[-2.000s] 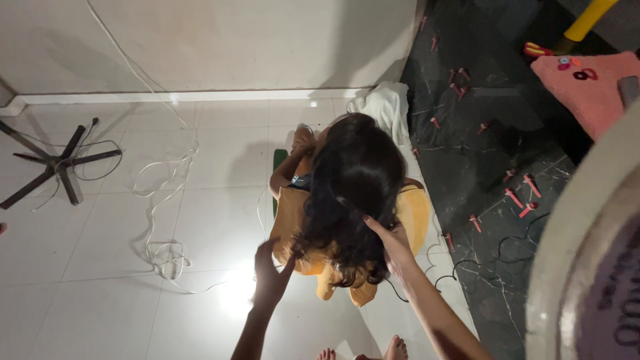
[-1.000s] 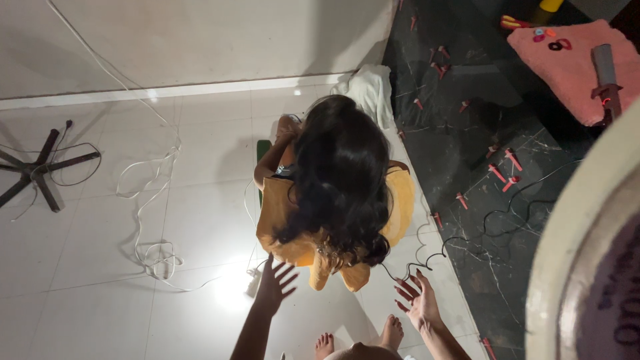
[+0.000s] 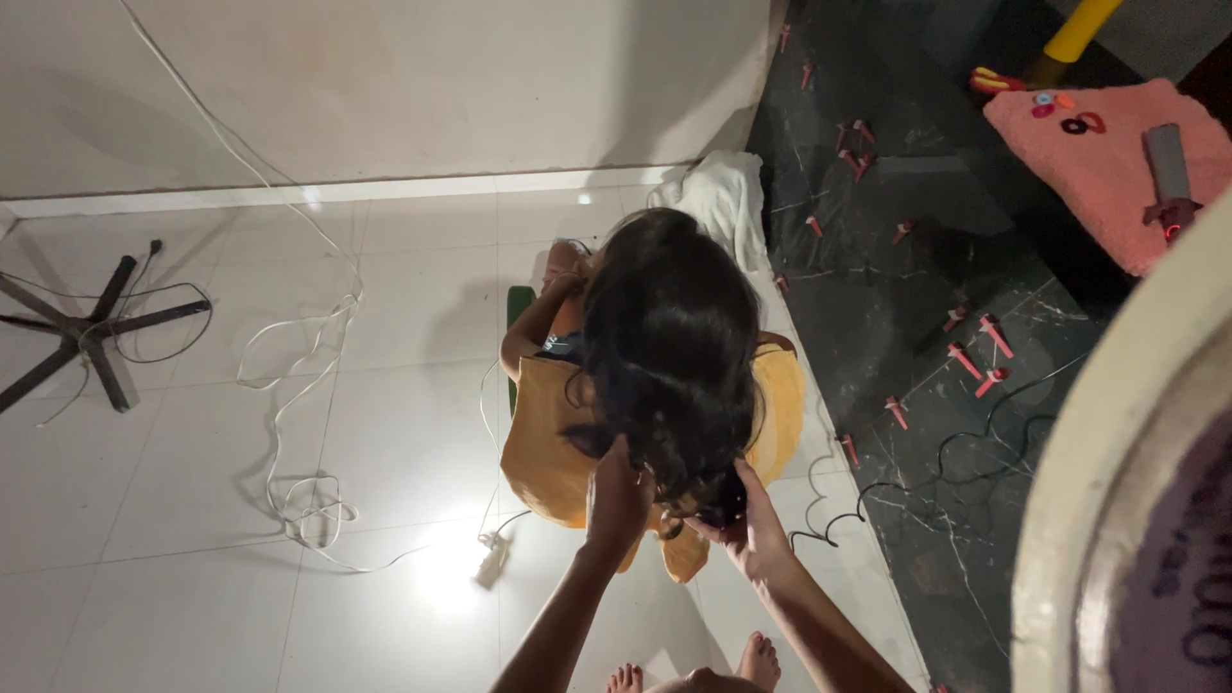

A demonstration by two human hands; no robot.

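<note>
A seated person's long dark wavy hair hangs down over an orange cloth around the shoulders. At the lower left of the hair, my left hand has its fingers in the ends; hair hides part of them, so its grip is unclear. My right hand cups the curled ends at the lower right, its fingers partly beneath them. Both hands are close together below the person's head.
Pink hair clips are scattered on the black marble surface. A pink towel bears a hair styling tool. White cable lies on the floor, near a black star-shaped base. A large round object blocks the right edge.
Both hands were spread apart below the hair a second ago; they have moved inward and up to its ends. Earlier still, my right hand was higher on the hair.
</note>
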